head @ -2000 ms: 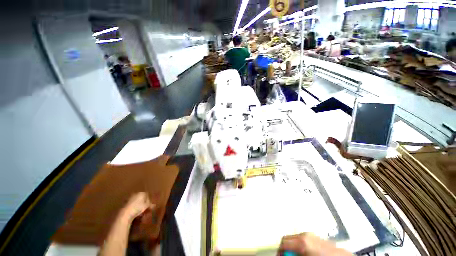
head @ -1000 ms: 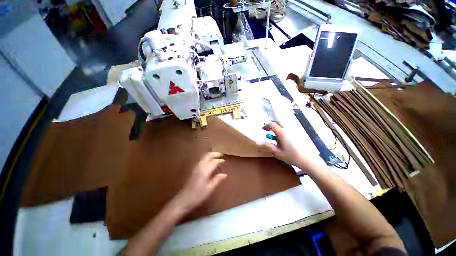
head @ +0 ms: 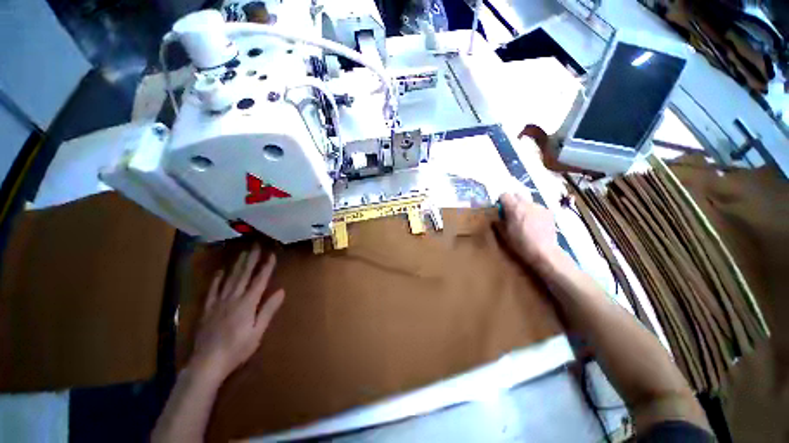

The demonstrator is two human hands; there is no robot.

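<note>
A large brown bag panel (head: pixel 372 320) lies flat on the white table in front of the pattern sewing machine (head: pixel 251 147). Its far edge reaches the yellow clamp foot (head: pixel 376 212). My left hand (head: pixel 235 310) rests flat on the panel's left part, fingers spread, close to the machine head. My right hand (head: pixel 529 232) is at the panel's far right corner, curled around a small tool of which only a bit of blue-turquoise handle (head: pixel 500 208) shows; the tip is hidden.
Another brown panel (head: pixel 86 294) lies at the left. A strap stack (head: pixel 675 268) is at the right, below the control screen (head: pixel 630 95). A curved brown strap (head: pixel 541 145) lies beside the screen. More brown material (head: pixel 757 225) is at the far right.
The view has moved closer to the machine. The panel, folded at its right part one second ago, now lies spread out. My left hand moved left and flattened; my right hand is at the far right corner.
</note>
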